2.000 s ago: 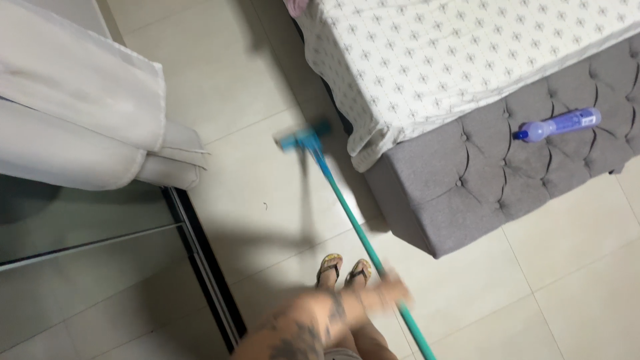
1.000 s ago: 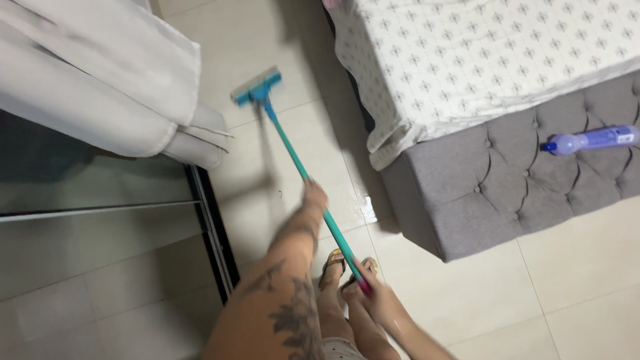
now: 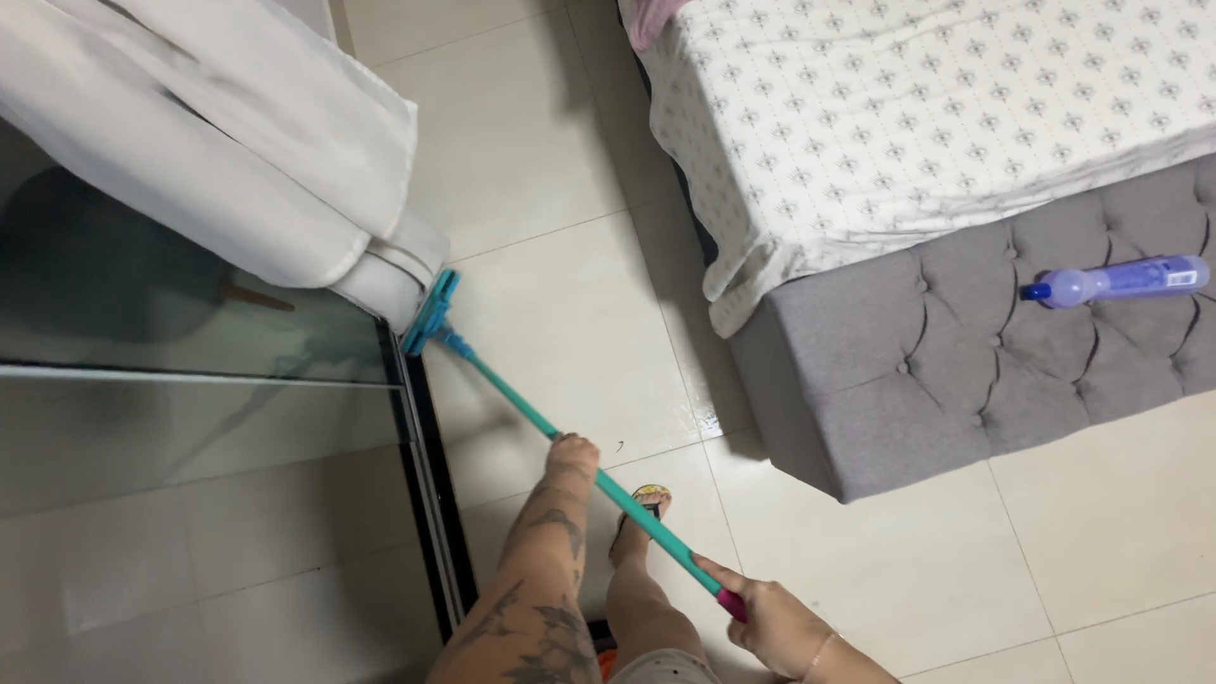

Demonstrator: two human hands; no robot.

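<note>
A mop with a flat blue head point(image 3: 432, 313) and a long green handle point(image 3: 513, 397) slants across the view. Its head stands by the black door track, against the lower end of the grey-white curtain. My left hand point(image 3: 574, 456) is closed around the middle of the handle. Lower right, my right hand point(image 3: 774, 617) grips the handle near its magenta end point(image 3: 731, 604). A wet, shiny patch point(image 3: 703, 423) shows on the tiles near the bench corner.
A white curtain point(image 3: 313, 180) hangs at the left over a glass sliding door point(image 3: 209, 418). At the right, a bed with a patterned sheet point(image 3: 912, 123) adjoins a tufted grey bench point(image 3: 855, 380). A purple bottle point(image 3: 1130, 281) lies on the bench. My sandalled foot point(image 3: 644, 513) is on the tiles.
The mop head has moved from the open tiles toward the door track and curtain. Both hands were on the handle one second ago too. The bottle still lies on the bench.
</note>
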